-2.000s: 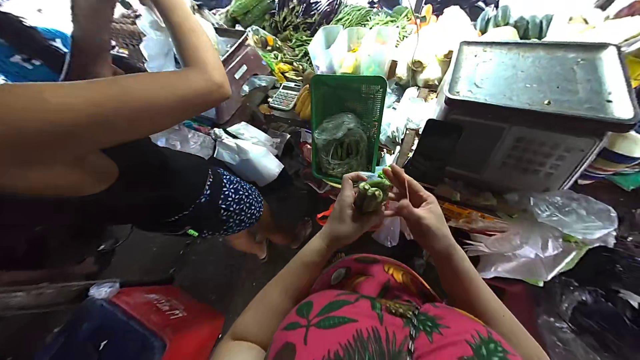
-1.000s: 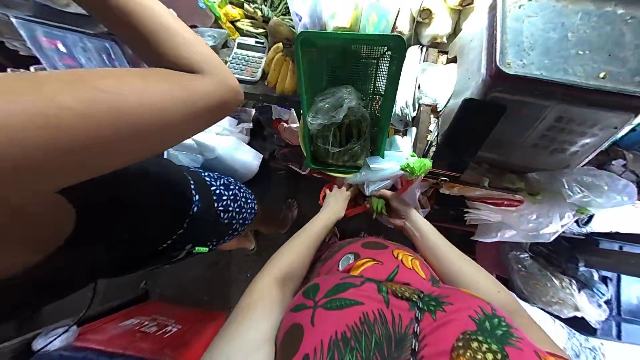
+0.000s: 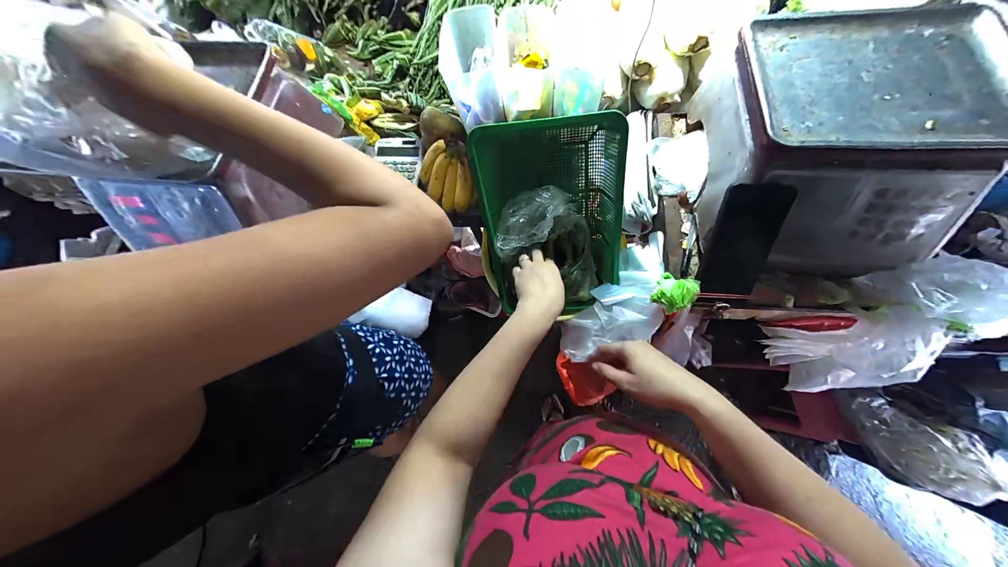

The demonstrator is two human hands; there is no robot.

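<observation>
My left hand (image 3: 539, 282) reaches into the near end of a green plastic basket (image 3: 618, 169) and touches a clear plastic bag (image 3: 579, 248) with dark green contents. Whether its fingers grip the bag is not clear. To the right, my right hand (image 3: 642, 372) is at the edge of thin translucent plastic bags (image 3: 610, 323), just above a red plastic bag (image 3: 583, 380); its fingertips are bent and I cannot tell if they pinch anything. A bright green bit of plastic or leaf (image 3: 676, 292) lies beside the translucent bags.
Another person's arm (image 3: 315, 189) stretches across the left. Ripe bananas (image 3: 449, 177) and a calculator (image 3: 398, 156) lie left of the basket. At right stands a scale-like metal box with a tray (image 3: 882, 79), a black phone (image 3: 746, 236) leaning on it, and plastic bags (image 3: 866, 339) below.
My left hand has moved up from the red bag into the basket. The green vegetable between my hands earlier is no longer seen there. The other person's forearm has shifted.
</observation>
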